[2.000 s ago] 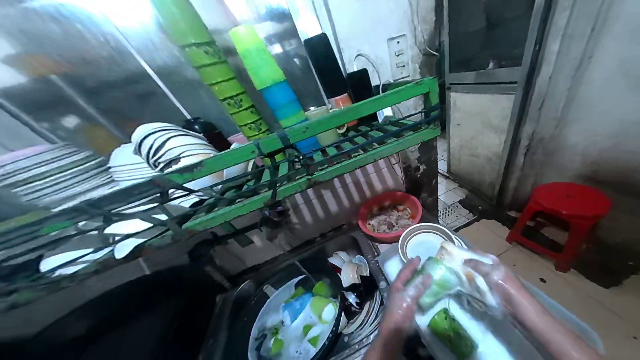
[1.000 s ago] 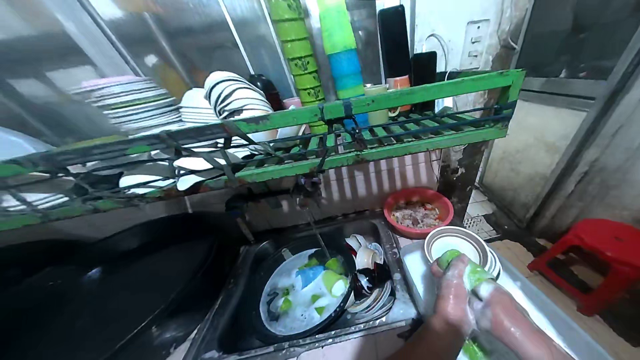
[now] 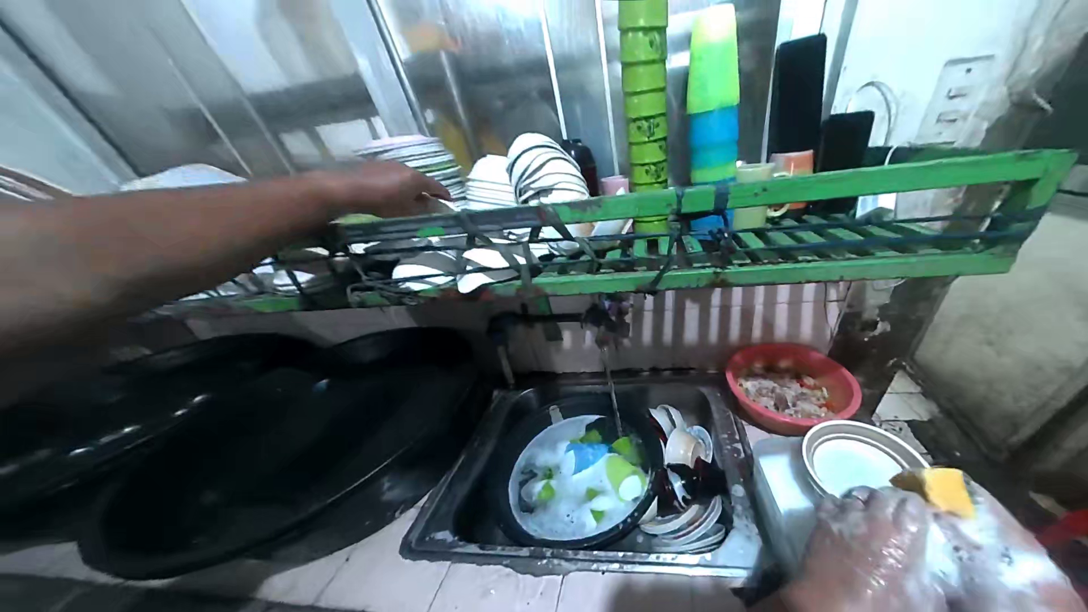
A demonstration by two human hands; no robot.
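Observation:
My left hand, wet and soapy, is at the lower right beside white bowls; what lies under its bent fingers is hidden. Close by on its right, my right hand, covered in suds, holds a yellow sponge with a dark scouring side. A round basin in the sink contains foamy water with green and blue cups. Stacked dishes and bowls lie beside it. Water runs from a tap. Another person's arm reaches in from the left to the dish rack.
A green rack spans the wall above, with stacked plates, bowls and tall cup stacks. Large black basins stand left of the sink. A red basin with food scraps sits behind the bowls.
Another person's arm has come in from the left over the rack. A yellow sponge now shows at my right hand; the green item seen at my hands earlier no longer shows. The view has turned left.

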